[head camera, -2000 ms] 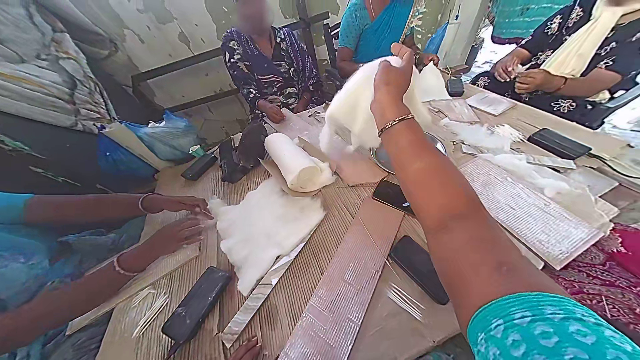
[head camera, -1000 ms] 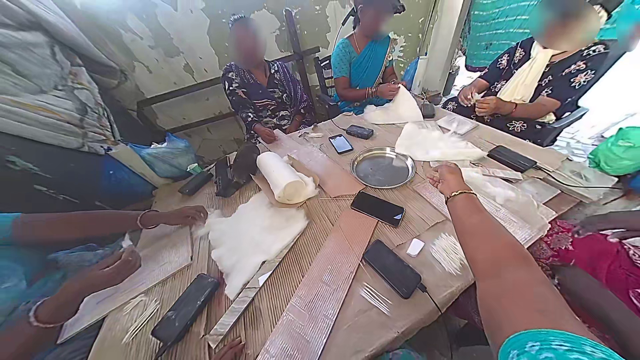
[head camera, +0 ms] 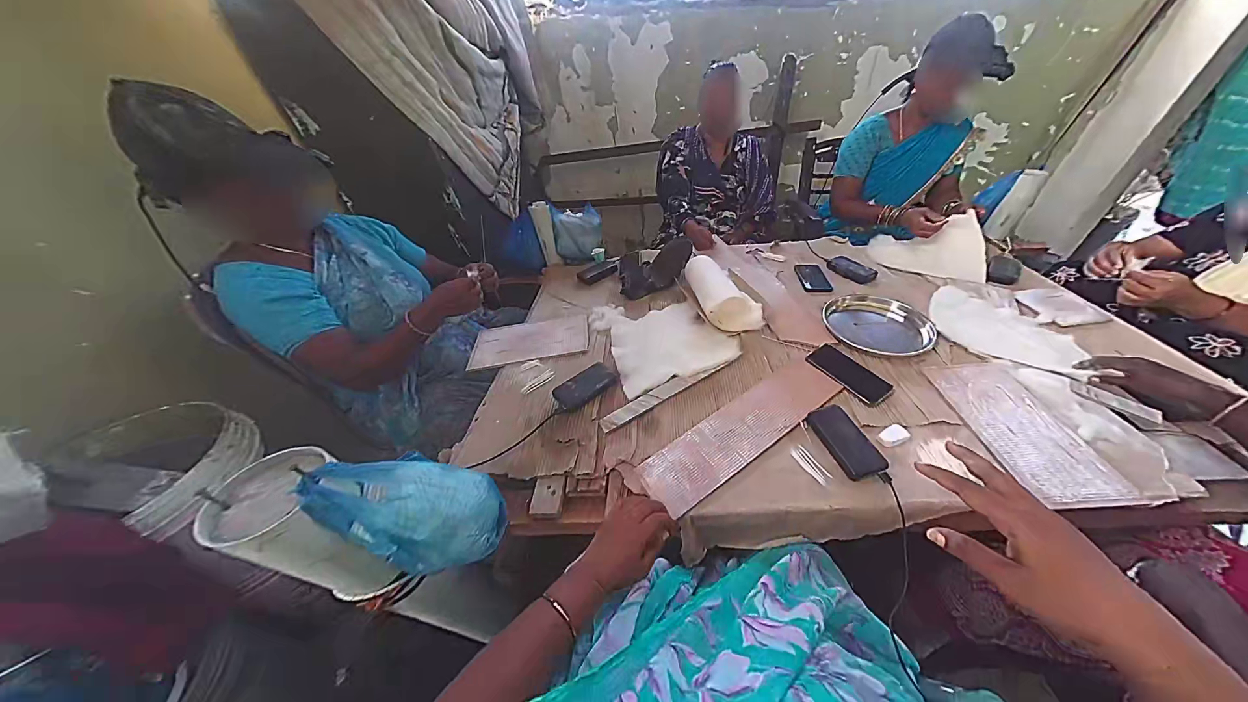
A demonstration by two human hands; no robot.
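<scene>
My left hand (head camera: 629,538) rests with bent fingers at the near end of a long pinkish ribbed board (head camera: 736,439); whether it grips the board cannot be told. My right hand (head camera: 1009,531) is spread and empty near the table's front edge, close to a bundle of thin white sticks (head camera: 946,456). Behind it lies a silvery ribbed board (head camera: 1038,429) beside white cotton batting (head camera: 1082,409). More thin sticks (head camera: 811,465) lie between the pinkish board and a black corded device (head camera: 846,442). A cotton sheet (head camera: 673,346) and a cotton roll (head camera: 721,292) lie farther back.
A steel plate (head camera: 879,326), a smartphone (head camera: 850,374), a small white case (head camera: 893,435) and another corded device (head camera: 585,387) lie on the table. Co-workers sit around it; one's hand (head camera: 1160,385) reaches in at right. A bucket (head camera: 292,526) with a blue plastic bag (head camera: 405,507) stands lower left.
My right hand held up white cotton two seconds ago, then was low over the table's right side; now it is open and nearer me. The view has swung left. More of my left hand shows.
</scene>
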